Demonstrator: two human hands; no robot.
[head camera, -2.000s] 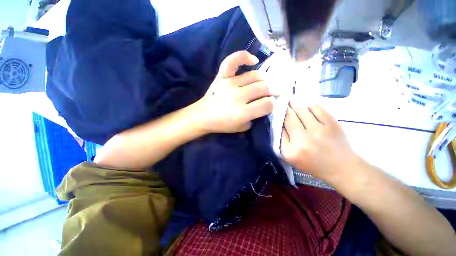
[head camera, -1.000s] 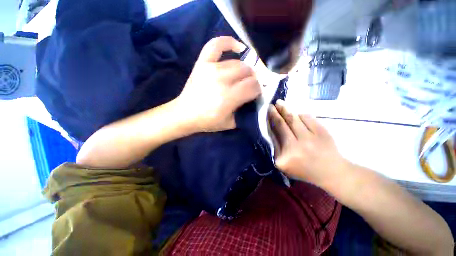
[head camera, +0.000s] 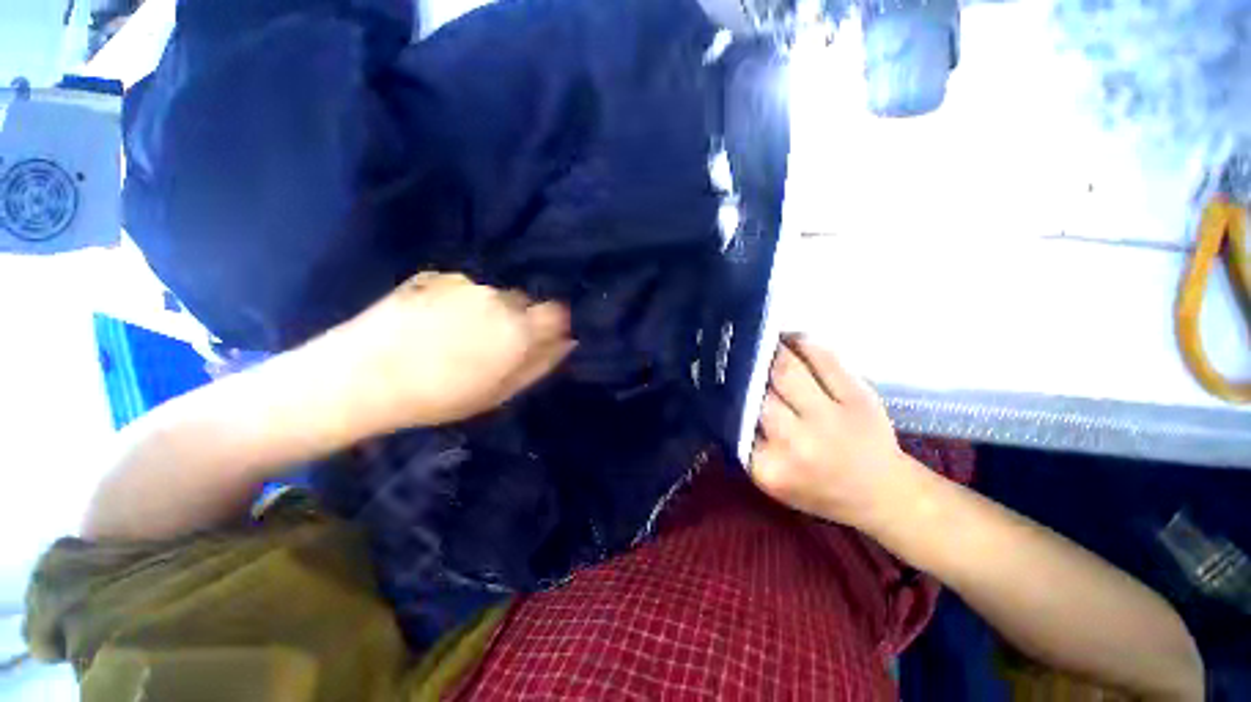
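The dark navy garment (head camera: 576, 151) lies heaped on the table left of the machine and hangs over the front edge onto the apron. The navy waistband strip with a white edge (head camera: 768, 295) runs down its right side. My right hand (head camera: 830, 432) grips the lower end of this white-edged strip near the table's front edge. My left hand (head camera: 473, 343) is on the middle of the garment with curled fingers, blurred; I cannot tell whether it pinches cloth. The needle area at the top edge is blurred.
A grey machine part (head camera: 910, 55) stands at the top right. Blurred white label strips (head camera: 1152, 82) lie right of it. An orange scissor handle (head camera: 1196, 309) is at the far right. The ruler-marked table edge (head camera: 1056, 418) crosses the right. A blue crate (head camera: 137, 370) and a grey fan-vented box (head camera: 55, 178) are left.
My left hand has moved from the needle area down and left onto the garment. My right hand is a little lower with the strip. The strip now lies straighter, and the machine shows higher in view.
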